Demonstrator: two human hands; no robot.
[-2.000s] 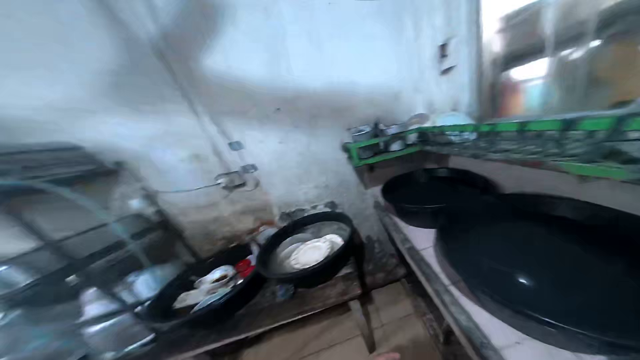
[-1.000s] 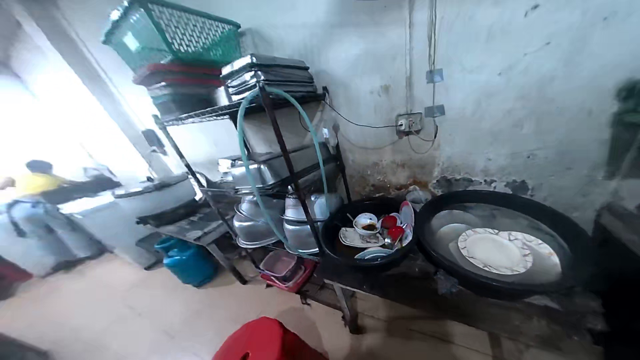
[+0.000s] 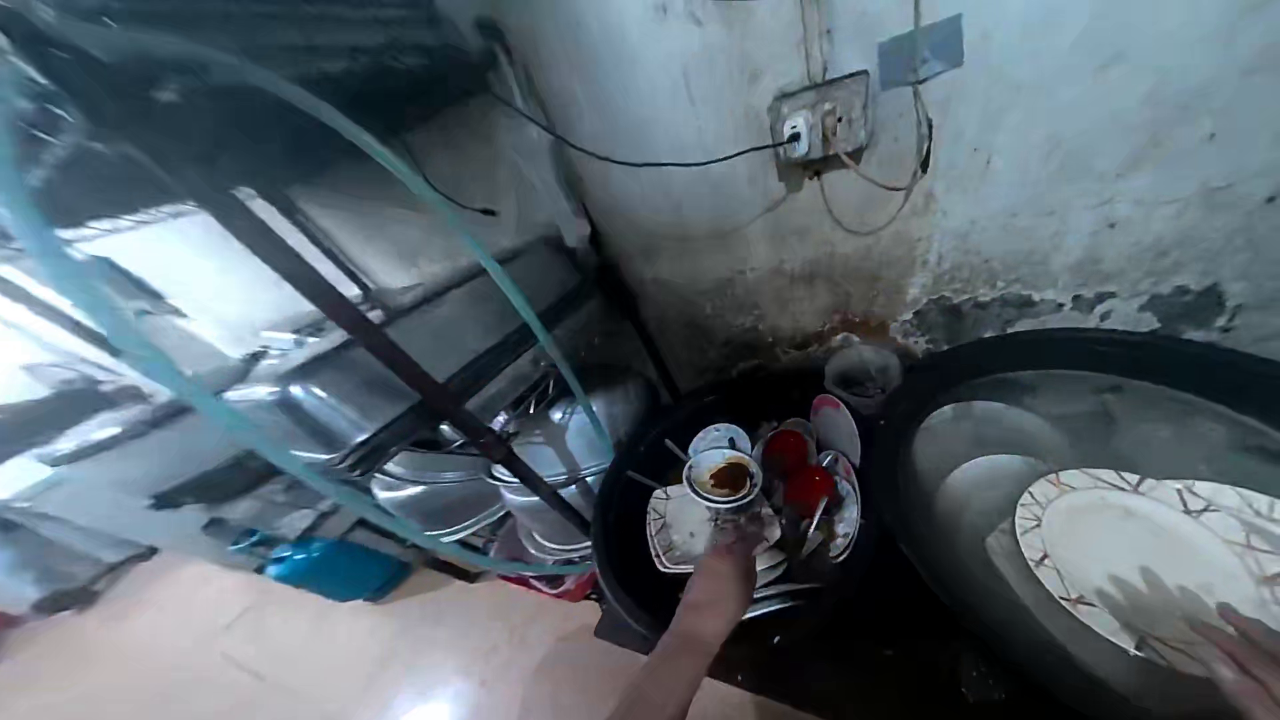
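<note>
My left hand (image 3: 728,565) reaches into a black tub (image 3: 625,590) of dishes, against a small bowl (image 3: 722,478) with brown residue; its fingertips are blurred, so a grip cannot be made out. Under the bowl lies a white patterned plate (image 3: 675,525). Red-stained bowls (image 3: 812,490) and a spoon lie beside it. At the lower right edge my right hand (image 3: 1240,650), partly cut off, has its fingers spread over a round patterned plate (image 3: 1130,550). That plate lies in a larger black basin (image 3: 1090,345) of cloudy water, with more plates under the surface.
A metal rack (image 3: 350,320) with pots (image 3: 440,490) stands at the left, a pale green hose (image 3: 500,275) looping before it. A blue gas cylinder (image 3: 335,568) is on the floor. A wall outlet (image 3: 820,120) with plugged cords is above the tubs. A clear cup (image 3: 862,370) sits behind the dish tub.
Both hands have come into view, the left at the bowls in the dish tub and the right over the round plate. The view has swung and moved closer to the tubs.
</note>
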